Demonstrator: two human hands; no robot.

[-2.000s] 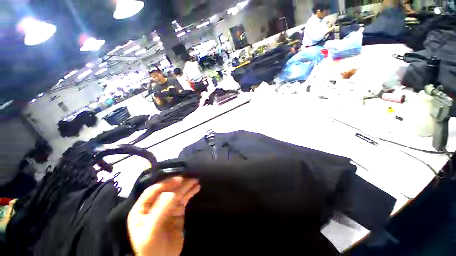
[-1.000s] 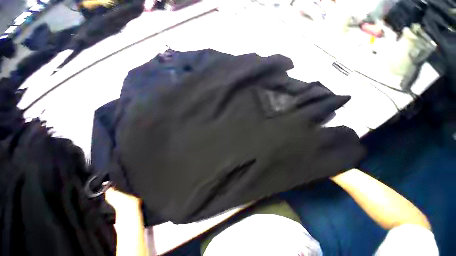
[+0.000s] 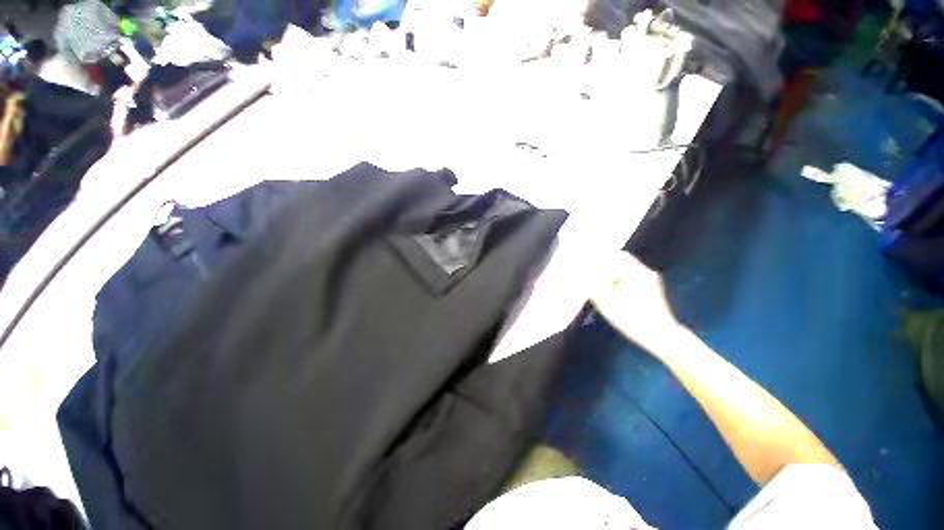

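Observation:
A black jacket point(image 3: 279, 342) lies spread over the white table point(image 3: 342, 135), with a shiny patch of lining point(image 3: 455, 248) showing at a folded corner. A navy jacket point(image 3: 124, 300) lies under it on the left, with its collar and a small dark neck label at the upper left. My right hand point(image 3: 629, 295) is at the table's front right edge, beside the lower edge of the black fabric. Its fingers are blurred and washed out, so whether they grip the fabric cannot be told. My left hand is not in view.
A pale tool-like object point(image 3: 662, 72) and a cord point(image 3: 631, 150) are at the table's right end. A dark strip point(image 3: 135, 192) runs along the left. Dark garments point(image 3: 57, 135) and part of a person are at the upper left. Blue floor point(image 3: 766, 280) is on the right, with white cloth point(image 3: 859, 194) on it.
The view has swung to the right. The black jacket now lies flatter over the navy one. My right hand has come out from the hem to the table edge; my left hand has left the view.

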